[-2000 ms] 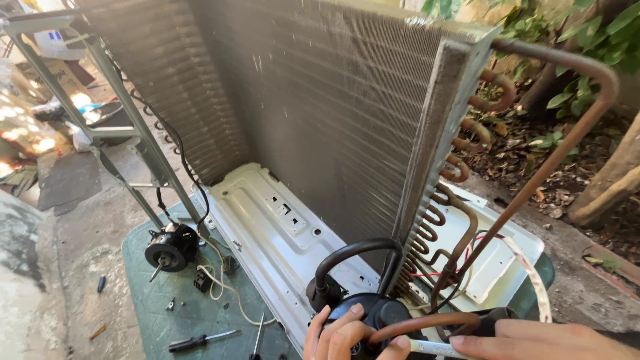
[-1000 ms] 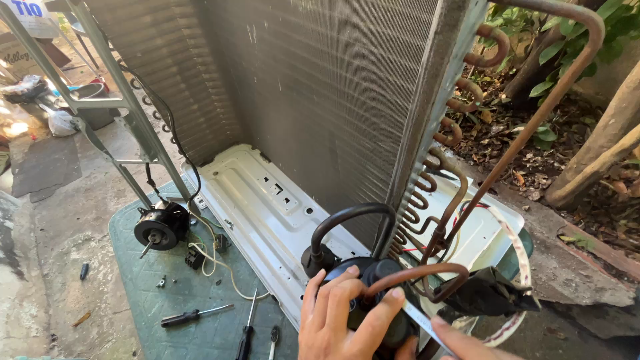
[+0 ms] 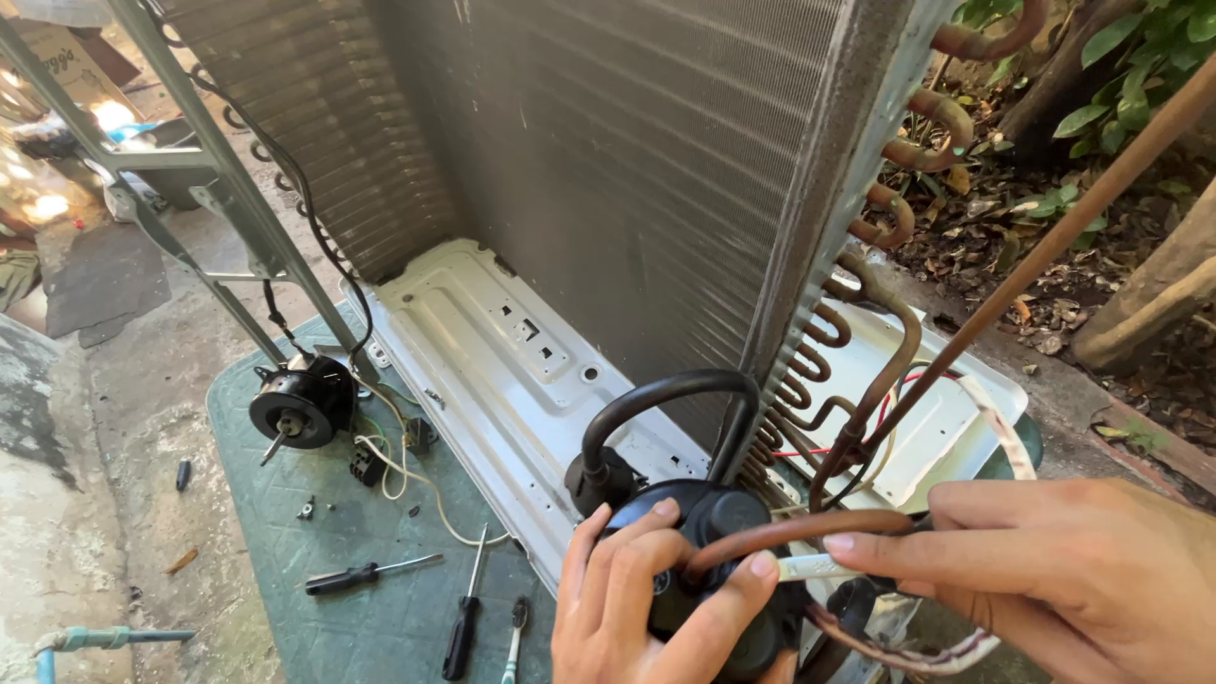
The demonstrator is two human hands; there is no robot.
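Note:
A black compressor [image 3: 698, 513] stands at the near end of the white metal base pan [image 3: 532, 380], beside the finned condenser coil [image 3: 608, 190]. Across its top lies my left hand [image 3: 646, 603], fingers spread around the foot of a copper pipe [image 3: 807, 529]. My right hand [image 3: 1054, 560] pinches a slim pale tool, perhaps a brush handle [image 3: 812, 567], just below that pipe; its far end is hidden near my left fingers. A black insulated tube [image 3: 665, 385] arches behind both hands. Striped wire sleeving [image 3: 1007, 437] runs past my right hand.
On the green table [image 3: 275, 532] lie two screwdrivers [image 3: 356, 578], a toothbrush [image 3: 516, 632] and small screws. A black fan motor [image 3: 302, 404] with wires sits by an upright metal frame [image 3: 237, 180]. Copper return bends [image 3: 883, 218] and a long copper pipe [image 3: 1045, 247] stick out at right.
My right hand has come up from the lower edge toward the copper pipe, with the pale tool. My left hand stays on the compressor. The view has moved closer.

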